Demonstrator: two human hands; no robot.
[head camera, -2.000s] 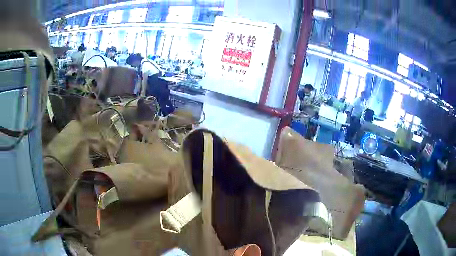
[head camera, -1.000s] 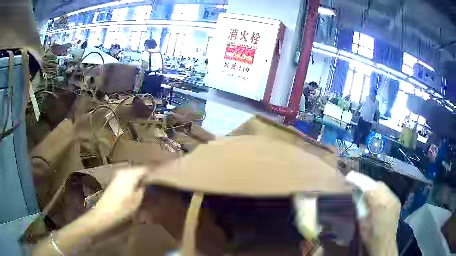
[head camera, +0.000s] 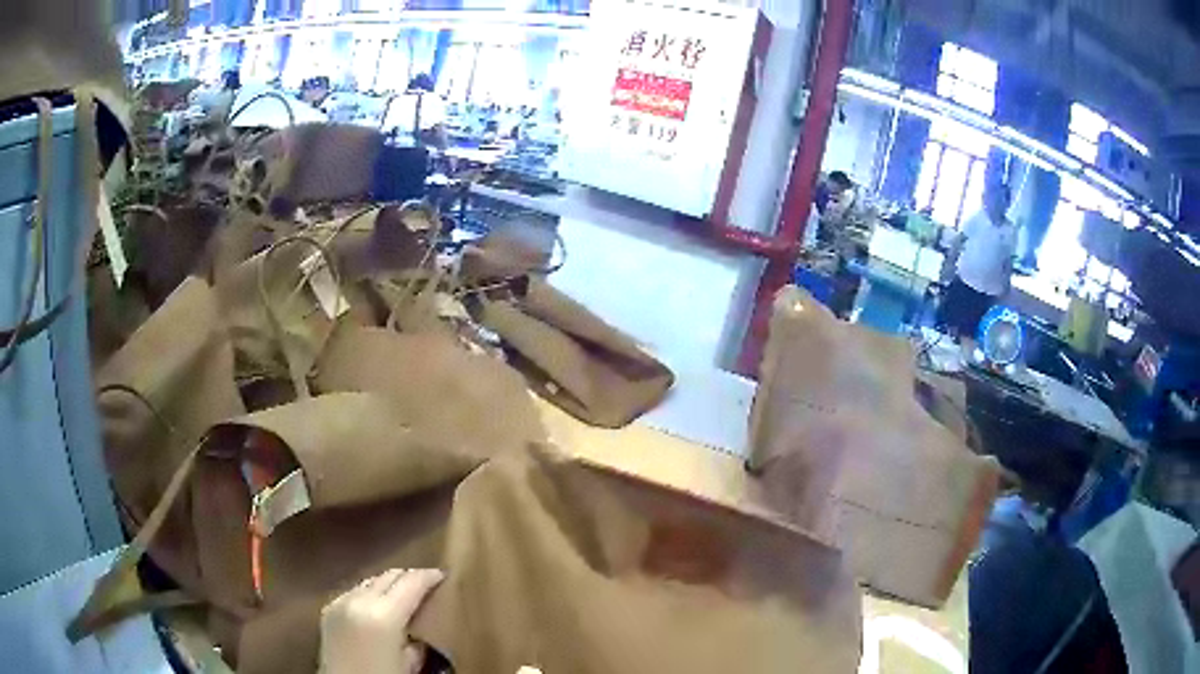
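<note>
A large soft brown tote bag (head camera: 658, 579) lies in front of me at the bottom centre, with a redder-brown patch on its shaded side. My left hand (head camera: 382, 622) is at the bottom, its fingers closed on the bag's left edge. A tiny skin-coloured spot shows at the bottom edge, too small to tell what it is. My right hand is not clearly seen. Another brown bag (head camera: 369, 448) lies at the left, its mouth open, with a pale striped piece (head camera: 280, 503) and a thin orange strip (head camera: 257, 560) in it.
Heaped brown bags (head camera: 171, 356) fill the left beside a grey-blue cabinet (head camera: 46, 342). A brown bag stands at the right (head camera: 869, 461). A white hydrant box (head camera: 658, 105) and red pipe (head camera: 805, 171) are behind. A person (head camera: 984, 257) stands far right.
The bag held up between both hands is now lower, its dark open mouth no longer facing me. My left hand has moved down and right. My right hand has left clear view.
</note>
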